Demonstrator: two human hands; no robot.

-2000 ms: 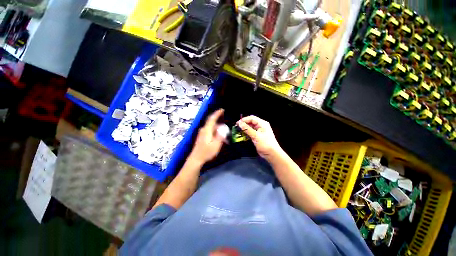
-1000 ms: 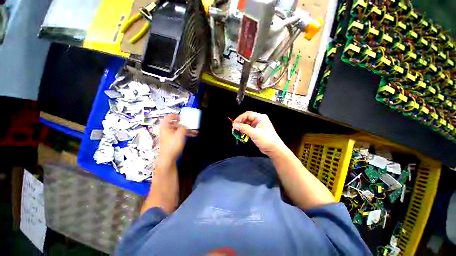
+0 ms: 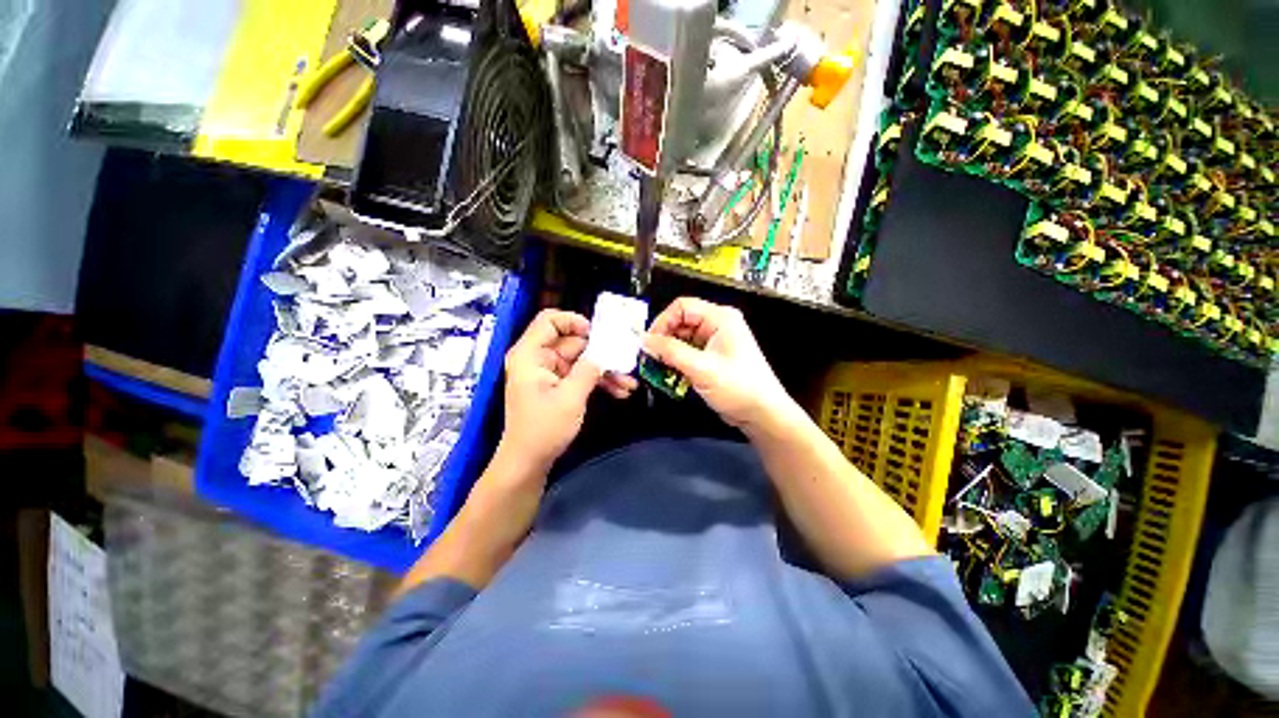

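My left hand [image 3: 551, 382] is bare and holds a flat white part [image 3: 617, 334] between thumb and fingers, its broad face towards me. My right hand [image 3: 708, 362] holds a small green circuit board [image 3: 662, 376] at the right side of the white part, mostly hidden by the fingers. The two pieces are close together; I cannot tell whether they touch. The dark soldering tip [image 3: 644, 253] of the soldering machine [image 3: 668, 87] points down just above the top of the white part.
A blue bin [image 3: 211, 456] of white parts is at left. A yellow crate [image 3: 905, 446] with soldered units is at right. Circuit boards fill part of a black sheet [image 3: 968, 260] at upper right. A black fan [image 3: 421, 133] and yellow-handled pliers [image 3: 337, 84] are behind the bin.
My left hand has moved right from over the blue bin, bringing the white part beside the board under the tip. My right hand keeps its hold on the board. The view has shifted slightly.
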